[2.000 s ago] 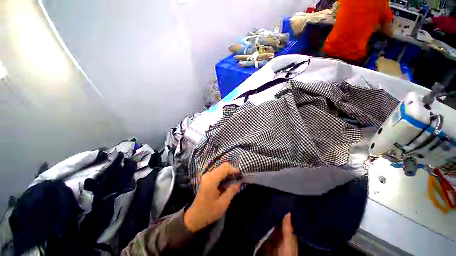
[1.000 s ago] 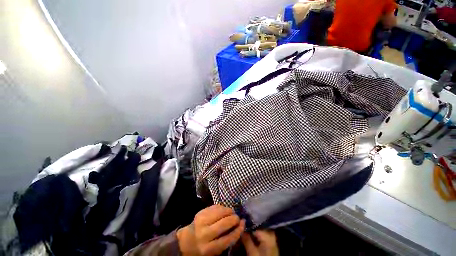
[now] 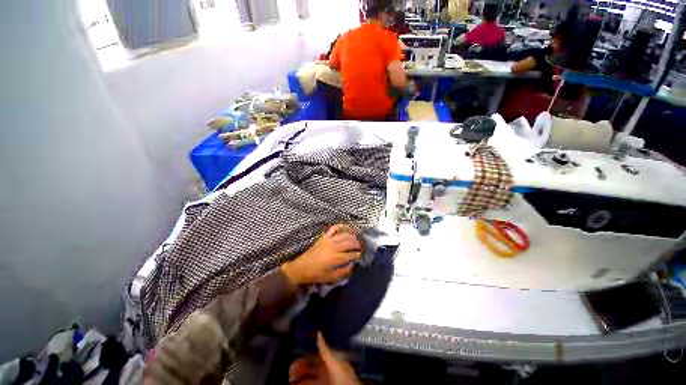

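The black-and-white checked garment (image 3: 248,225) lies spread left of the sewing machine head (image 3: 404,180). My left hand (image 3: 331,257) is closed on the grey fabric piece (image 3: 374,242) at the garment's edge, just left of the needle area. The dark fabric piece (image 3: 350,297) hangs from there over the table's front edge. My right hand (image 3: 325,368) is at the bottom edge of the picture, partly cut off and blurred, below the dark fabric with the thumb up. Whether it grips the fabric cannot be seen.
Orange and red-handled scissors (image 3: 502,237) lie on the machine bed. A plaid cloth (image 3: 487,180) drapes over the machine arm. A black phone (image 3: 620,307) lies at the right front. Tied bundles (image 3: 252,120) sit on a blue crate (image 3: 218,154). A person in orange (image 3: 366,71) is behind.
The view has swung right and up, showing more of the machine. My left hand has moved from the garment's near corner to close beside the needle. My hands have moved apart.
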